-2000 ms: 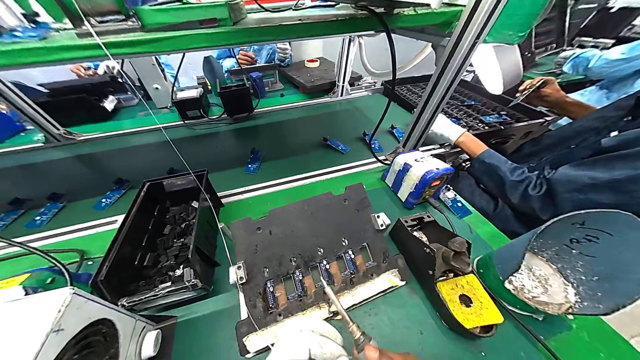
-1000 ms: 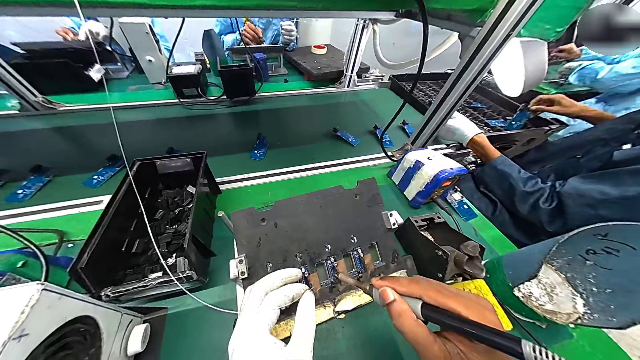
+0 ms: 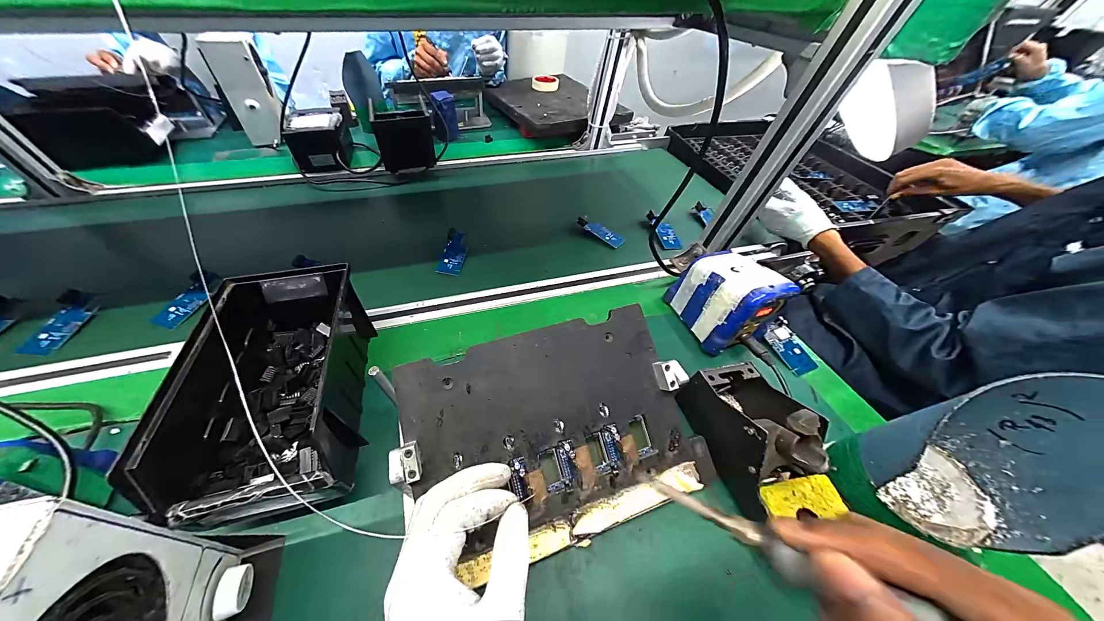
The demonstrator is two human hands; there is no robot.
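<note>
A soldering iron (image 3: 733, 528) is in my bare right hand (image 3: 849, 556), its tip over the pale front strip of a black soldering fixture (image 3: 535, 371). My gloved left hand (image 3: 466, 539) is at the fixture's front left edge, thumb and forefinger pinching the end of a thin solder wire (image 3: 250, 414). Several small blue circuit boards (image 3: 565, 461) stand in the fixture's slots, beside brown strips. To the right is a black iron holder (image 3: 750, 423) with a yellow sponge (image 3: 804, 498). The wire's tip is hidden by the glove.
A black bin of black connectors (image 3: 285, 397) stands left, near a white fan unit (image 3: 112, 561). Blue boards (image 3: 451, 252) lie on the green conveyor (image 3: 371, 224). At right are a striped soldering station (image 3: 731, 297), a blue-grey duct (image 3: 992, 457), and a co-worker's hands at a black tray (image 3: 906, 220).
My right hand has moved right with the iron, away from the boards it was beside a second ago. The left glove stays near the fixture's front. A co-worker's bare hand has moved over the tray.
</note>
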